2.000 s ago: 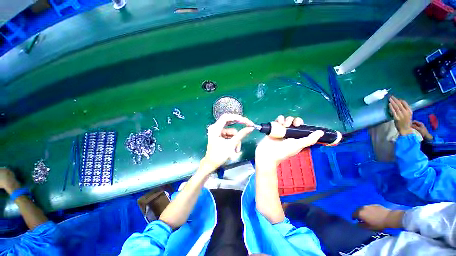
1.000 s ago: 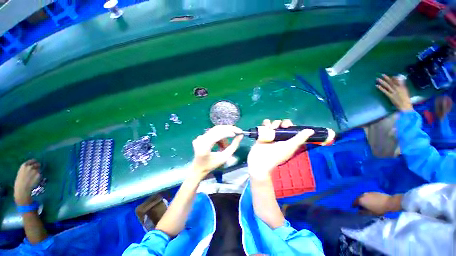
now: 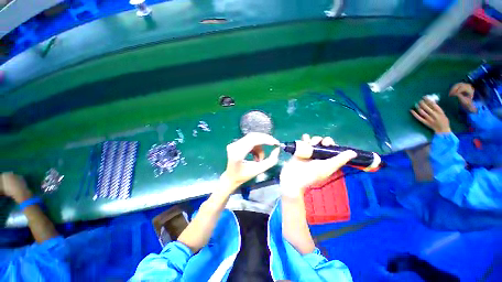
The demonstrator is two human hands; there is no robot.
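My right hand (image 3: 301,169) is closed around a black electric screwdriver (image 3: 344,156), held nearly level with its bit pointing left. My left hand (image 3: 245,160) is raised at the bit's tip, thumb and fingers curled together there; whatever is between the fingertips is too small to tell. A round dish of grey screws (image 3: 256,123) stands on the green bench just beyond my left hand. A small round dark piece (image 3: 227,101) lies farther back. A loose silvery heap of parts (image 3: 164,156) lies to the left, with a few pieces apart.
A panel of small boards (image 3: 117,169) and a smaller pile (image 3: 52,180) lie left. Dark strips (image 3: 375,118) lie right, near a grey post (image 3: 424,47). Neighbours' hands show at both sides. A red basket (image 3: 327,199) and a cardboard box (image 3: 172,222) are below the bench edge.
The screwdriver's rear end has tilted slightly down, and its bit now shows less at my left fingertips. The neighbour's hand at left moved off the small pile. The grey-sleeved arm at lower right is gone.
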